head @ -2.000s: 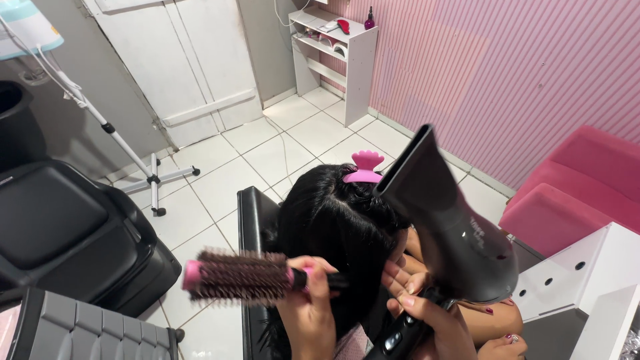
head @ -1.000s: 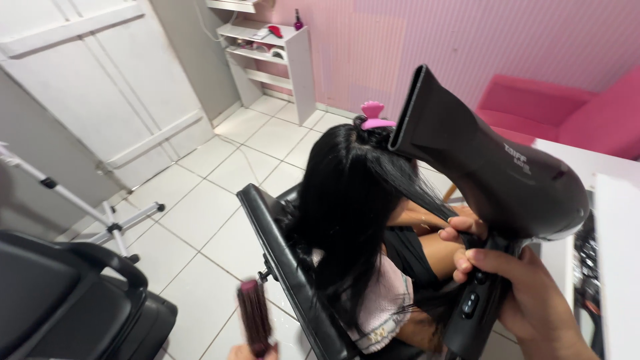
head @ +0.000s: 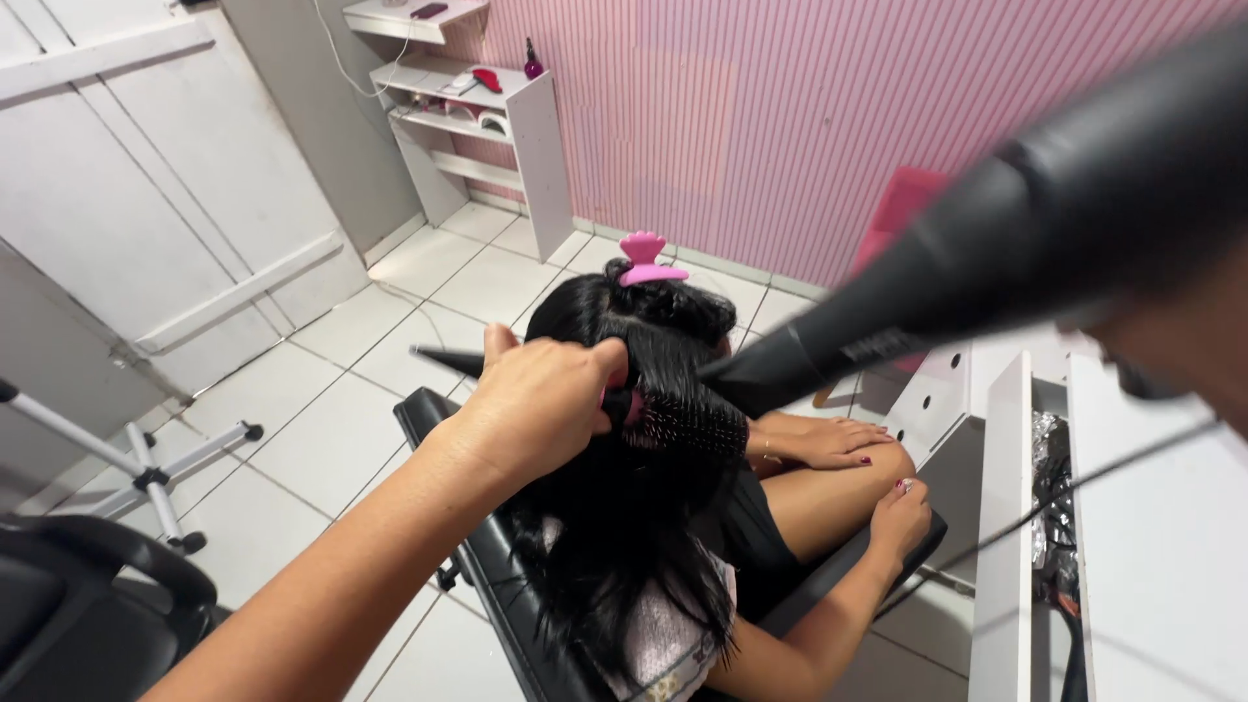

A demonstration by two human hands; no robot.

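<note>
My left hand [head: 551,400] is closed around the handle of a round hair brush [head: 687,424], whose bristles lie in the black hair of a seated person [head: 624,487]. The handle's pointed end sticks out on the left. A black hair dryer [head: 955,234] comes in from the upper right, its nozzle close to the hair at the brush. My right hand [head: 1170,341] is partly seen and blurred at the right edge, beside the dryer; its grip is hidden. A pink claw clip [head: 645,261] holds hair on top of the person's head.
The person sits in a black salon chair [head: 507,595], hands on the legs. At the right, an open white drawer [head: 1004,546] holds foil-like items, with a cord passing over it. White shelves [head: 541,161] stand by the pink wall. A wheeled stand [head: 151,478] and black chair [head: 88,575] are at left.
The brush, held low at the left one second ago, is now in the person's hair. The dryer has moved up and right, its nozzle now pointing left and down at the hair.
</note>
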